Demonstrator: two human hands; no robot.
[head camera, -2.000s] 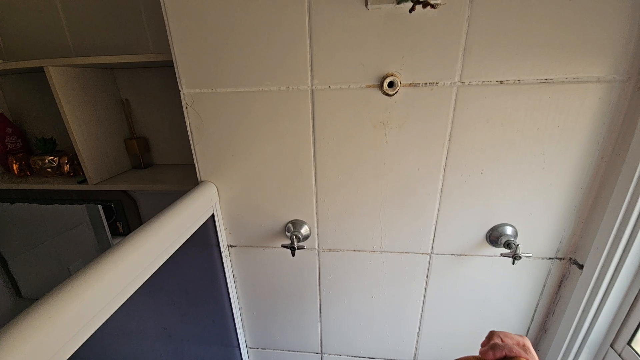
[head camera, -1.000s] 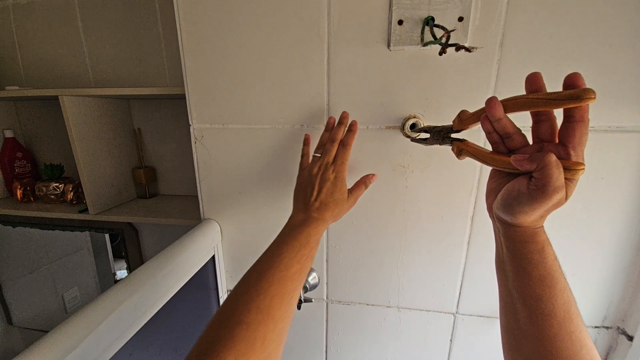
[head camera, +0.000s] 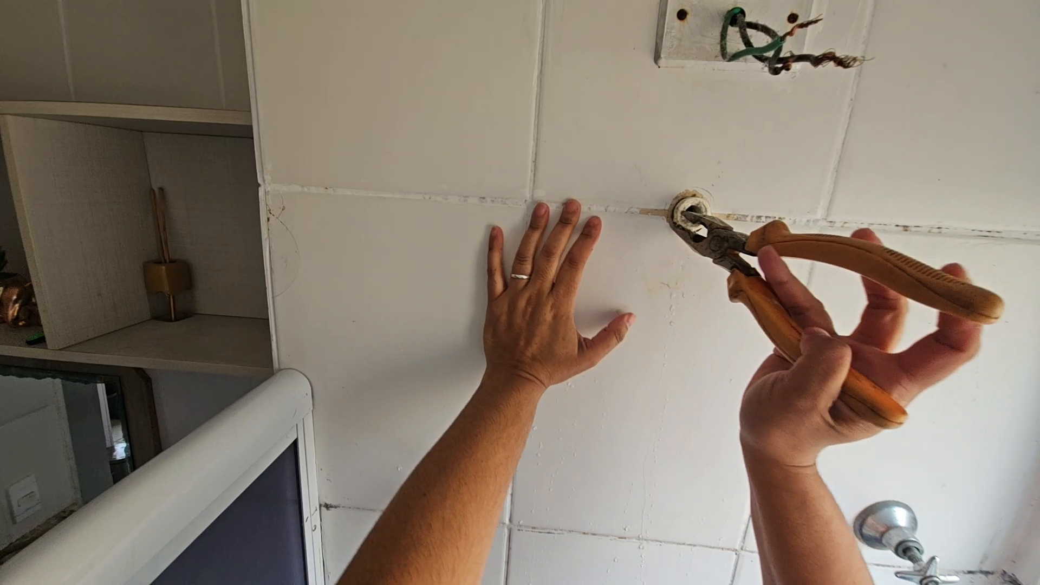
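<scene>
My left hand (head camera: 540, 305) lies flat on the white wall tiles (head camera: 406, 268), fingers spread, a ring on one finger. My right hand (head camera: 829, 357) grips a pair of pliers with orange handles (head camera: 877, 264), which stand apart. The jaws are parted at the round pipe outlet (head camera: 691, 207) in the wall, one tip inside its opening and the other at its lower rim. Small drops and wet streaks show on the tiles below the outlet.
Above the outlet, twisted bare-ended wires (head camera: 768, 45) stick out of a wall plate (head camera: 691, 36). A valve with a cross handle (head camera: 890, 528) is at the lower right. At left are a shelf unit (head camera: 171, 345) with a reed diffuser (head camera: 168, 278), and a white-framed panel (head camera: 179, 471).
My left hand came into view and rests on the tiles. The pliers have tilted, their handles now sloping down to the right, and their jaws have opened wider at the outlet.
</scene>
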